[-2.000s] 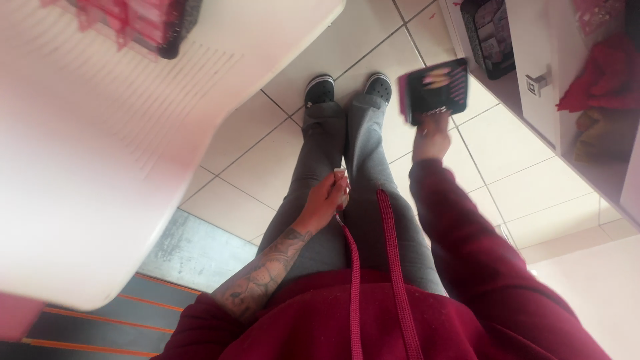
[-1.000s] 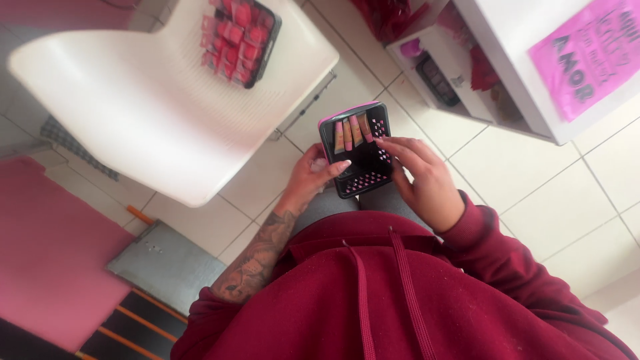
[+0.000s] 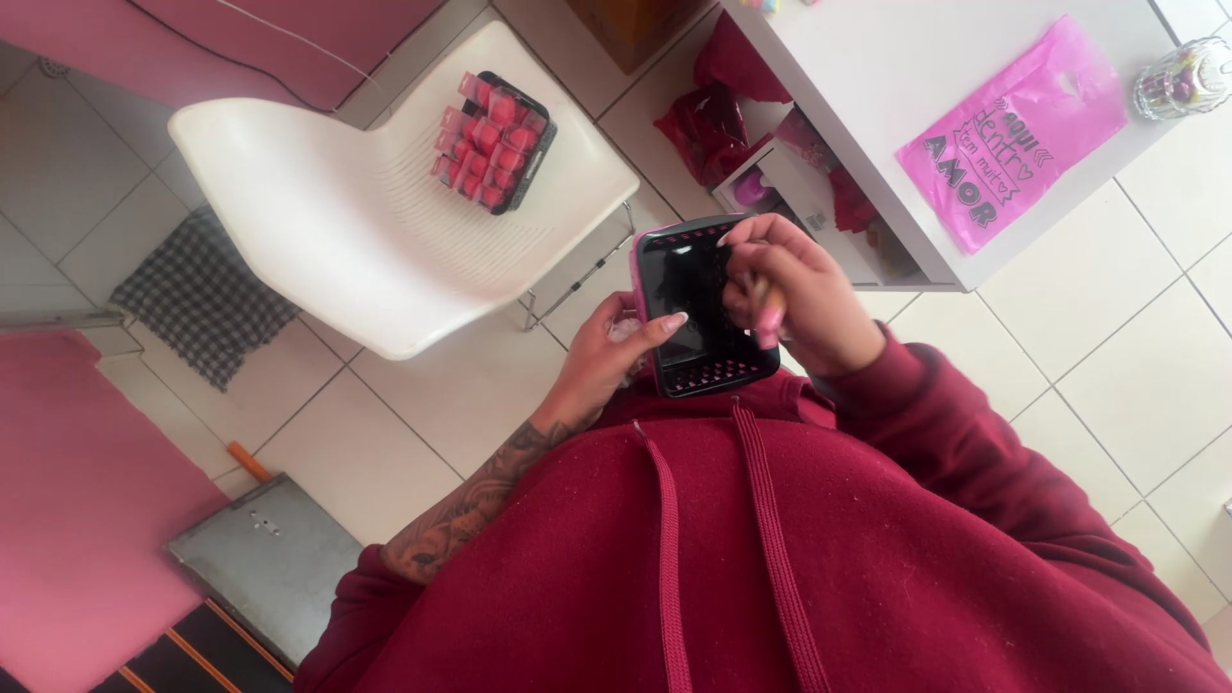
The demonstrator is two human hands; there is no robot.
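Note:
In front of my waist, my left hand [image 3: 616, 361] grips the left side of a small black plastic basket [image 3: 679, 313] with perforated walls, its thumb over the rim. A crumpled whitish thing [image 3: 626, 330] shows between the left fingers and the basket. My right hand [image 3: 794, 289] is at the basket's right side, holding small tubes with pink ends [image 3: 770, 318]; how many cannot be told. The visible part of the basket's inside is bare and glossy. Another black basket [image 3: 539, 159], full of red and pink packaged items [image 3: 491, 149], sits on the white chair.
A white plastic chair [image 3: 318, 212] stands ahead on the left. At right is a white desk [image 3: 857, 77] with a pink printed plastic bag [image 3: 1020, 135], a glass jar [image 3: 1184, 82] and shelves below. A checked cloth [image 3: 207, 294] and a grey metal panel [image 3: 274, 568] are at left.
The tubes that lay in the basket one second ago are now in my right hand. Two seconds ago the right hand held the basket out to the right, apart from the left hand. The view has shifted.

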